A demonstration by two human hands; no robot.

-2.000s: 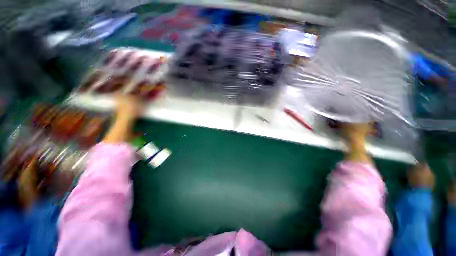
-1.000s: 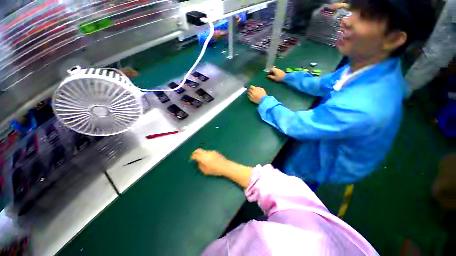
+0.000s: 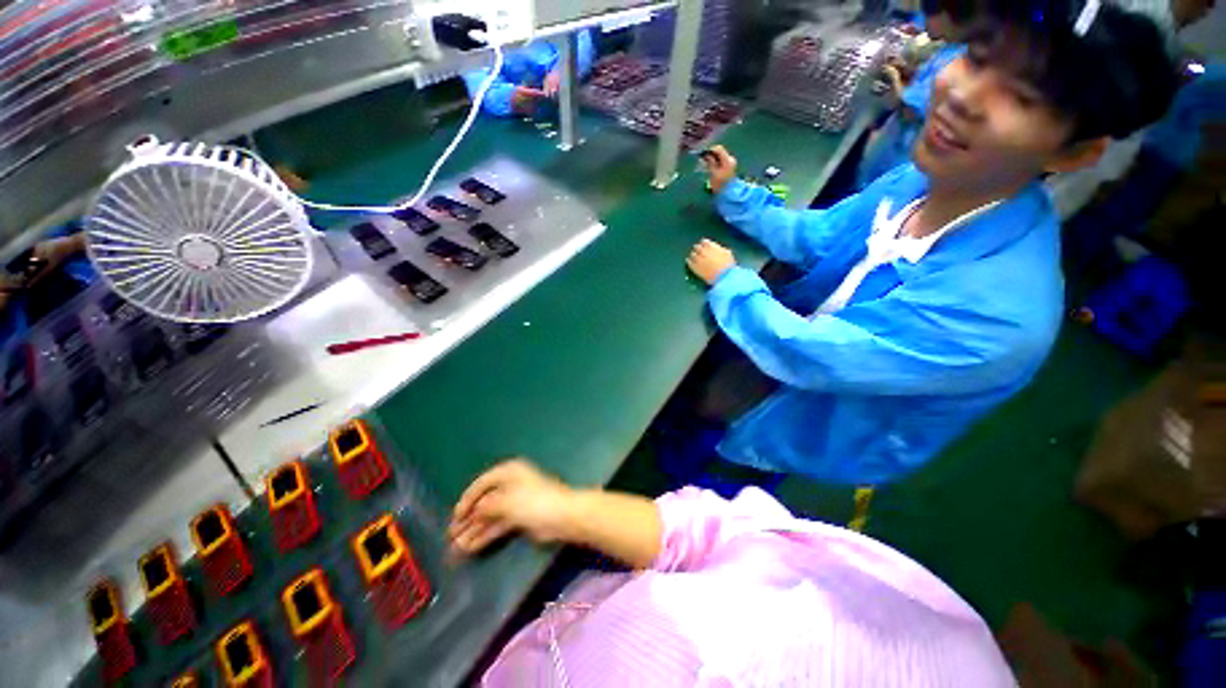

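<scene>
A clear tray (image 3: 437, 511) with two rows of red keypad phones with orange-yellow frames (image 3: 393, 570) lies at the lower left, partly cut off by the bottom edge. The phone screens look dark. My right hand (image 3: 504, 508) is at the tray's right end, its fingers bent and close together. I cannot tell whether the fingers grip the tray's rim. My left hand is out of the picture.
A white desk fan (image 3: 202, 245), a red stick (image 3: 374, 344) and a thin dark stick (image 3: 292, 414) are beyond the tray. A tray of dark phones (image 3: 545, 242) lies farther right. A person in blue (image 3: 894, 336) sits at the right.
The tray of red phones now shows at the lower left, where bare green mat showed before. My right hand is lower and nearer my body. The view has shifted slightly right.
</scene>
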